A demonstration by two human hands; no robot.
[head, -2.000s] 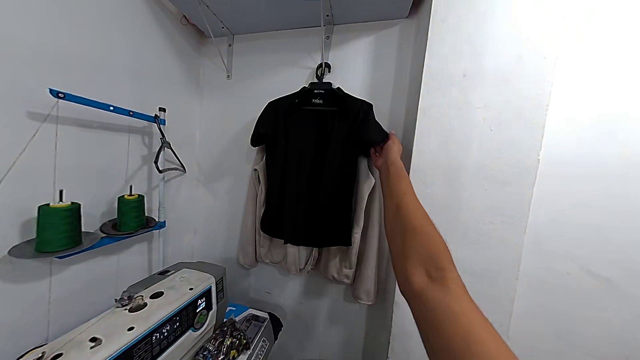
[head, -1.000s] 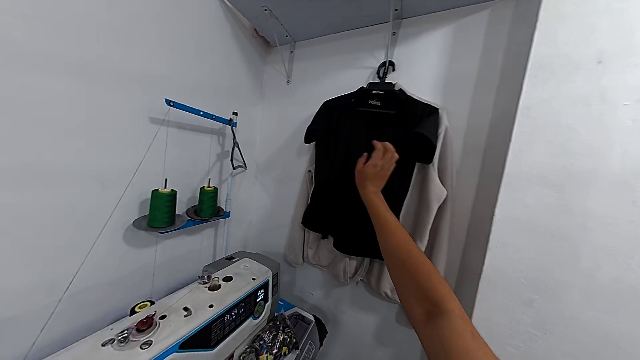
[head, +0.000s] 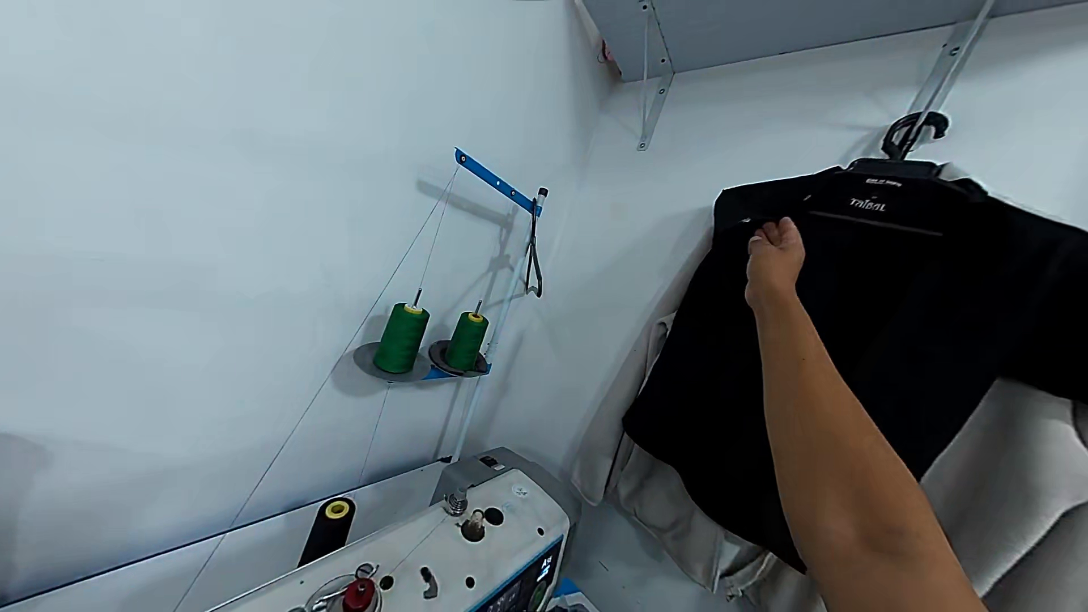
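A black short-sleeved shirt (head: 816, 340) hangs on a black plastic hanger (head: 914, 140), which is hooked on a metal shelf bracket. My right hand (head: 775, 255) reaches up from the lower right and pinches the shirt's fabric near its left shoulder, beside the collar. Behind the black shirt hangs a light grey or beige garment (head: 1011, 484), whose sleeves and lower part show around it. My left hand is out of view.
A white sewing machine (head: 501, 544) stands low in front, with a red knob and a display panel. Green thread cones (head: 402, 338) sit on a blue-armed thread stand (head: 501, 183) by the wall. A black thread cone (head: 327, 531) is behind the machine. A grey shelf (head: 765, 30) hangs above.
My right hand has moved from the shirt's right sleeve, across its front, to the left shoulder, where it now grips the fabric. The view has turned left and come closer.
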